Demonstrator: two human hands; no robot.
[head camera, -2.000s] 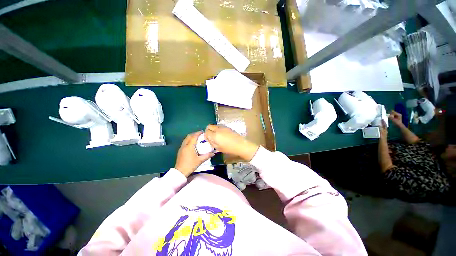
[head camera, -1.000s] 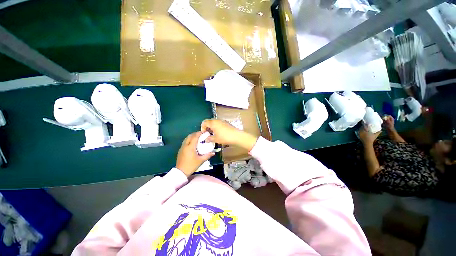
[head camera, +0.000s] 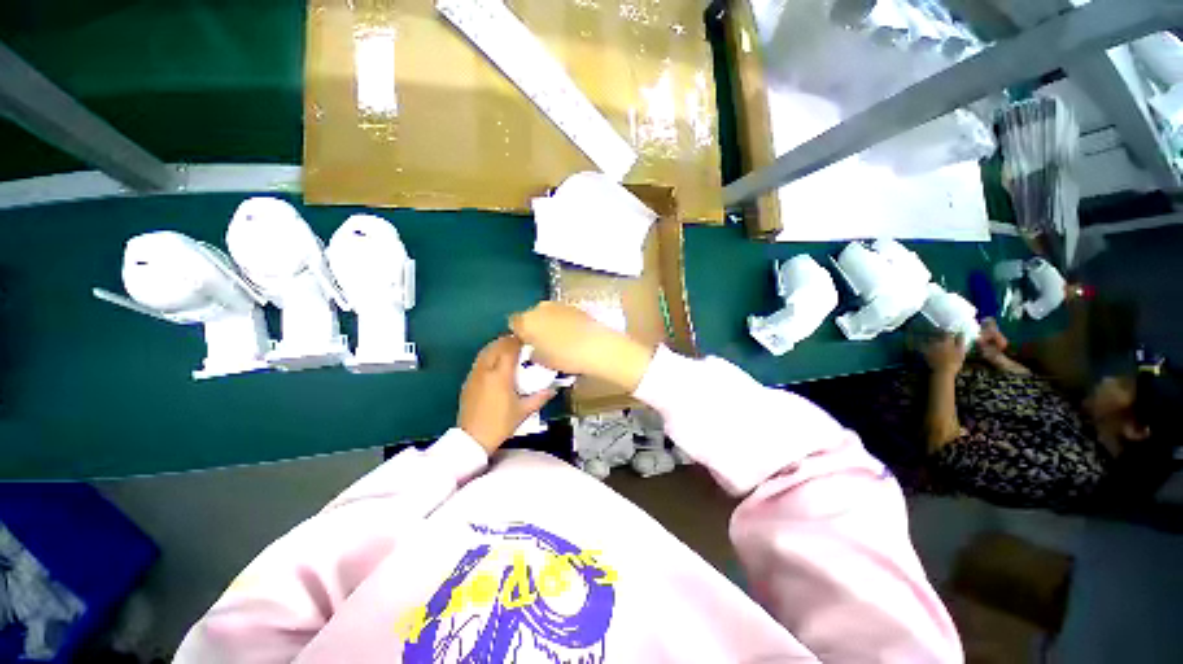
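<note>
A white security camera (head camera: 531, 378) is between my hands at the bench's front edge, mostly covered by them. My left hand (head camera: 492, 397) is wrapped around its left side. My right hand (head camera: 579, 346) lies over its top, with the fingertips bent down against it; whether they pinch a small piece is hidden. The open cardboard tray (head camera: 673, 279) is just beyond my right hand, with white paper (head camera: 594, 223) over its far left part. Three white cameras (head camera: 375, 288) stand in a row on the green bench to the left.
A tan cardboard sheet (head camera: 389, 130) with a long white strip (head camera: 545, 88) lies at the back. More cameras (head camera: 794, 302) lie on the right. A person's hands (head camera: 961, 350) work there on another camera. A grey metal bar (head camera: 908, 110) crosses overhead. White scraps (head camera: 623, 442) fill a carton below the tray.
My right hand has shifted left and now covers more of the camera top. The view has shifted slightly. The person on the right has moved their hands on a camera.
</note>
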